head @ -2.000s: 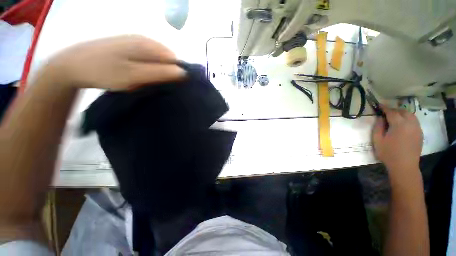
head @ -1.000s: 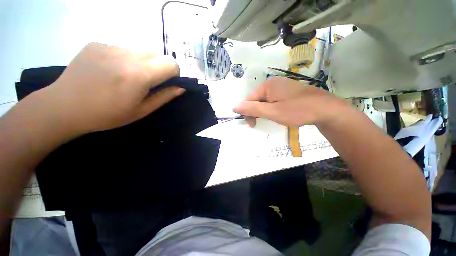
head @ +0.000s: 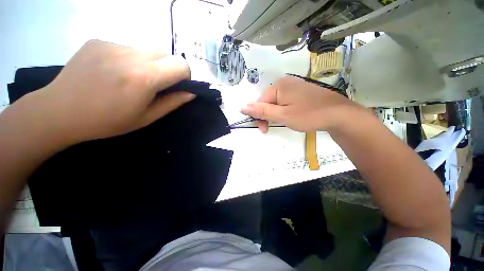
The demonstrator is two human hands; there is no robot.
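Note:
A black cut panel (head: 132, 169) lies over the table's front edge at the left, with a V-shaped notch on its right side. My left hand (head: 122, 90) grips its upper edge between thumb and fingers. My right hand (head: 289, 106) is right of the panel, its fingers closed on a slim pointed metal tool, likely tweezers (head: 241, 124). The tool's tip is at the panel's right edge, just above the notch; whether it grips the cloth cannot be told.
The cream sewing machine head (head: 414, 58) spans the upper right. A ridged cream knob (head: 325, 64) and a yellow strip (head: 312, 151) are near my right hand. A round metal plate (head: 232, 66) lies above the panel. White pieces (head: 443, 148) are at the far right.
My right hand has moved from the table's right side to the panel's edge, bringing the slim tool. My left hand has settled on the panel's upper edge. The view has shifted.

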